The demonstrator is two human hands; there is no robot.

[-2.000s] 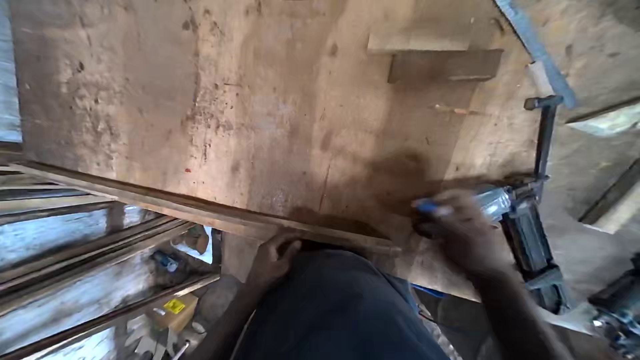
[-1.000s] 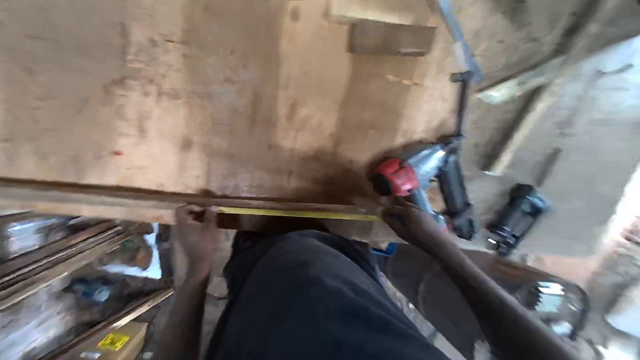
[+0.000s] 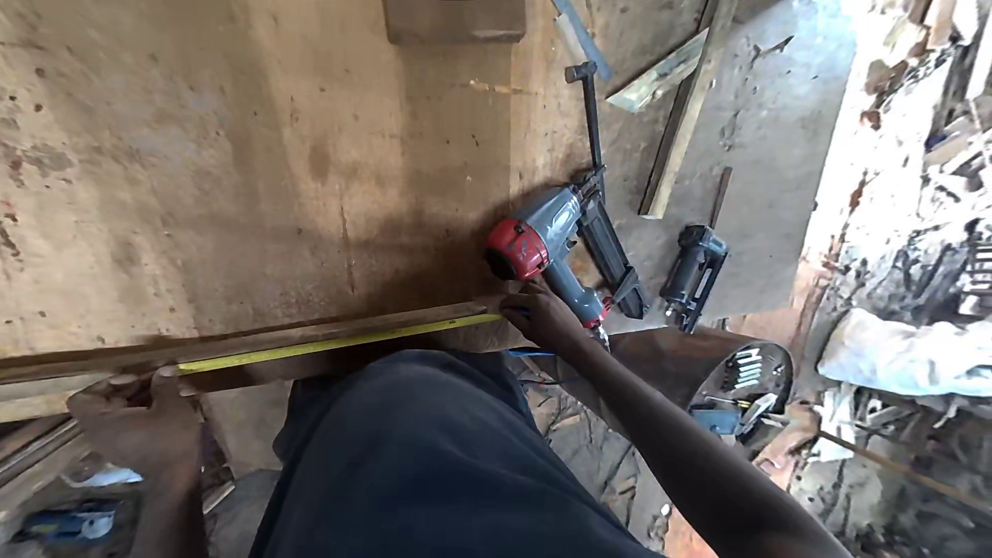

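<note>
A yellow tape measure blade (image 3: 341, 342) is stretched along a long wooden strip (image 3: 271, 335) at the near edge of the plywood work surface (image 3: 372, 194). My left hand (image 3: 143, 411) holds the blade near its left end, the thumb on the strip. My right hand (image 3: 542, 314) grips the blade's other end, with something blue at its fingers. Just beyond my right hand lies a grey and red pneumatic nailer (image 3: 546, 232), its long magazine pointing away to the right. Whether the tape's case is in my left hand is hidden.
A smaller black nailer (image 3: 694, 267) lies at the right. Wood battens (image 3: 686, 124), a hand saw (image 3: 581, 39) and a wood block (image 3: 456, 19) are farther back. Below the edge stands an open round container (image 3: 756, 380) with metal pieces. Scrap wood litters the ground at right.
Two seconds ago my right hand was out by the nailer and no tape was stretched. Since then the yellow blade has been drawn out between both hands. The view has shifted right.
</note>
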